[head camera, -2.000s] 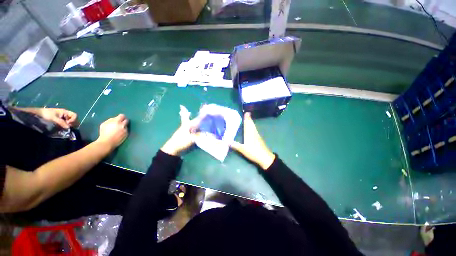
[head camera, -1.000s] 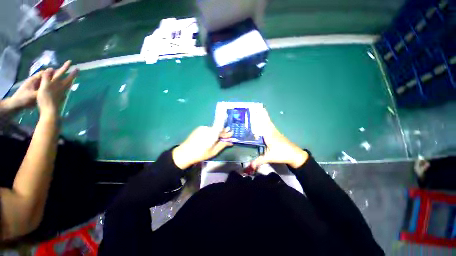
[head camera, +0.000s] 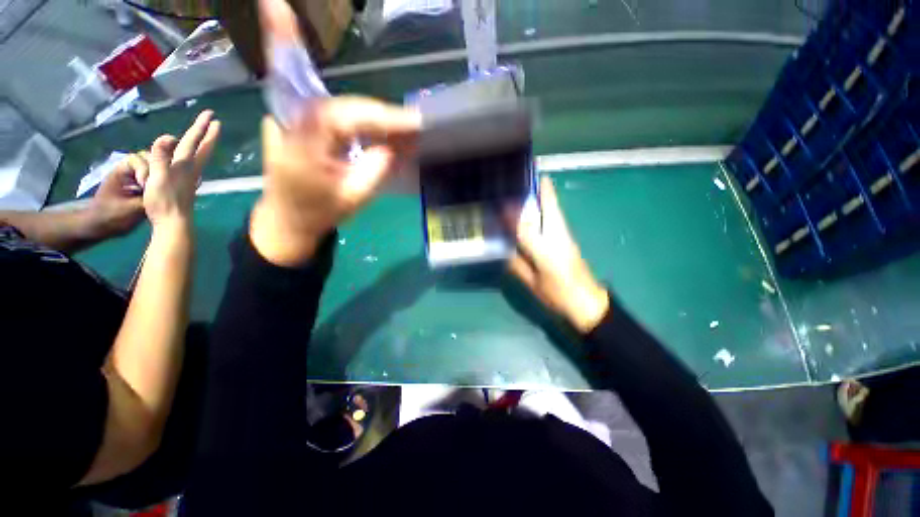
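A dark blue retail box (head camera: 477, 192) stands out in front of me over the bench, blurred, with its grey lid (head camera: 474, 129) up and a yellow and white barcode label (head camera: 456, 224) on its near side. My right hand (head camera: 553, 252) grips the box's right side. My left hand (head camera: 328, 167) is raised left of the box, large and blurred, its fingertips near the lid's left edge. A whitish, shiny patch (head camera: 293, 83) shows at its upper fingers; I cannot tell whether it is held. The inside of the box is not clear.
A co-worker's hands (head camera: 166, 182) are over the bench at left. A blue box stack (head camera: 827, 151) stands at right. Scraps (head camera: 724, 357) lie on the green bench (head camera: 646, 323). A red stool (head camera: 878, 464) is at lower right. A cardboard box (head camera: 321, 25) is at the back.
The phone in the white holder between my hands is no longer visible. My left hand has risen to the upper left, and my right hand has moved forward onto the box. The view has shifted.
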